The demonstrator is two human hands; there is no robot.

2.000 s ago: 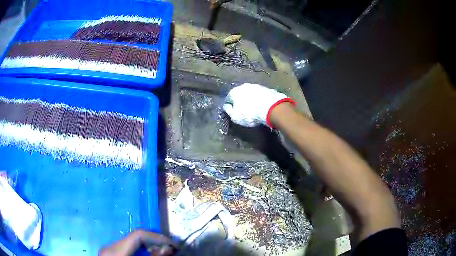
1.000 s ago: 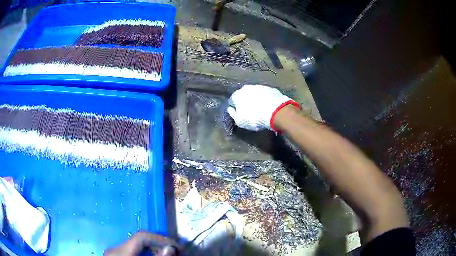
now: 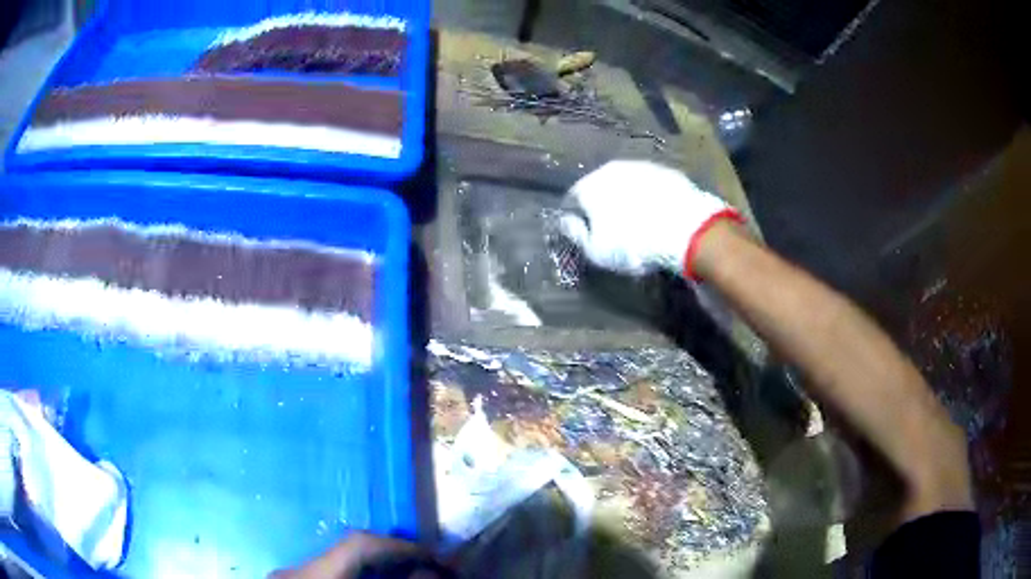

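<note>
My right hand, in a white knit glove with a red cuff, is closed over the rectangular grey solder pot. A small blurred bundle of wire leads shows below its fingertips, over the pot's surface. The bundle's upper part is hidden in the glove. A bright patch lies on the surface at the pot's lower left. My left hand is bare, blurred and cut off by the bottom edge; its fingers and anything in them cannot be made out.
Two blue trays on the left hold long rows of brown, white-ended leads. A white cloth lies in the near tray's corner. Another white cloth lies on the crusted bench. A dark tool lies behind the pot.
The view has shifted, so the trays and pot sit further right in the picture. My right hand stays over the pot. A bright patch now shows on its surface. My left hand is lower in view.
</note>
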